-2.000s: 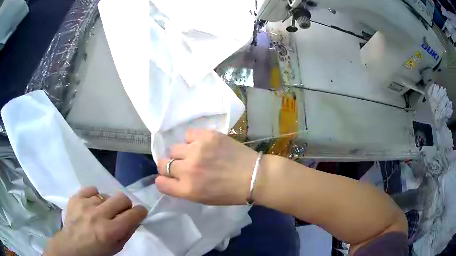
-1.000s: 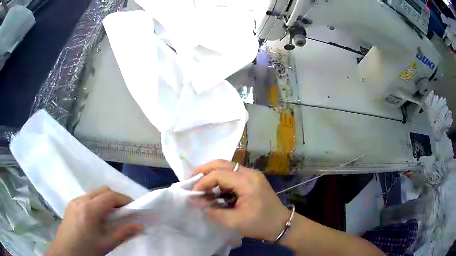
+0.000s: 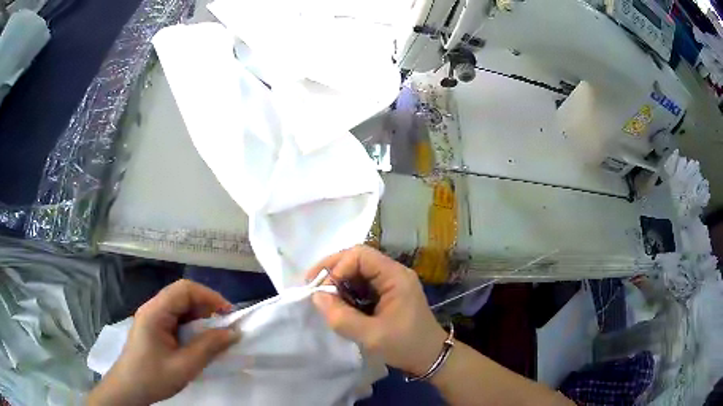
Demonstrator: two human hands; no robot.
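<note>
My left hand (image 3: 170,337) pinches the folded edge of a white cloth piece (image 3: 285,357) over my lap. My right hand (image 3: 380,305) holds the same edge between thumb and fingers, with a small dark tool, likely the thread snips (image 3: 355,295), in the palm. The held edge stretches between both hands. A joined white piece (image 3: 317,190) runs from my right hand up over the table edge onto the table, left of the presser foot area. A pale thread (image 3: 491,283) trails right from near my right hand.
The sewing machine head (image 3: 602,123) stands at the upper right. Yellow-orange tape (image 3: 441,230) lies on the tabletop. A ruffled white heap (image 3: 686,238) hangs at the right. Pale pieces (image 3: 47,317) are piled at the lower left, below the plastic-wrapped dark surface (image 3: 79,119).
The long strip end at the left has dropped and drawn in towards my left hand. Since the first frame, my right hand has moved right and down, and the dark tool now shows in it.
</note>
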